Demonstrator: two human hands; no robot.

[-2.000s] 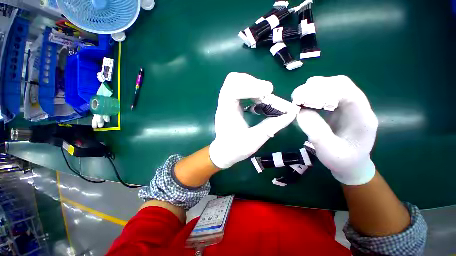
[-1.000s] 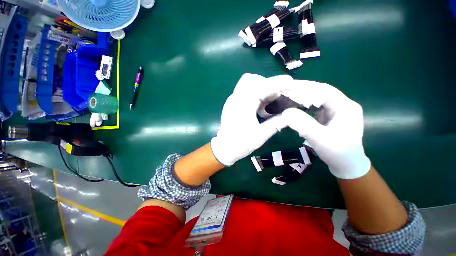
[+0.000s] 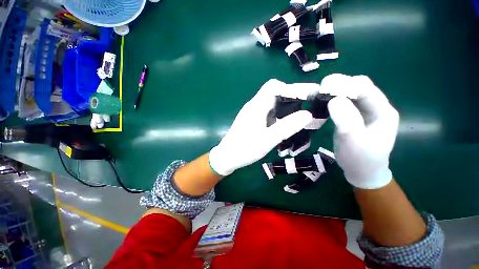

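Note:
My left hand (image 3: 256, 126), in a white knit glove, holds a black wire harness (image 3: 289, 107) between thumb and fingers; its far end is covered. My right hand (image 3: 362, 128), also gloved, grips a black harness with a white middle band (image 3: 316, 123). The held pieces lie side by side, white connector ends (image 3: 290, 151) pointing toward me; how many there are is partly hidden. Just below lie loose harnesses (image 3: 303, 165) on the green mat (image 3: 199, 105).
More harnesses (image 3: 298, 34) lie in a group at the far side. A dark pen (image 3: 141, 86), green roll (image 3: 104, 104), blue bins (image 3: 79, 79) and fan (image 3: 107, 11) are at the left. A black corded tool (image 3: 79, 142) lies at the left edge.
My hands have opened out from their close, cupped pose. The black harnesses with white connector ends now show between and below my fingers. The view has shifted slightly.

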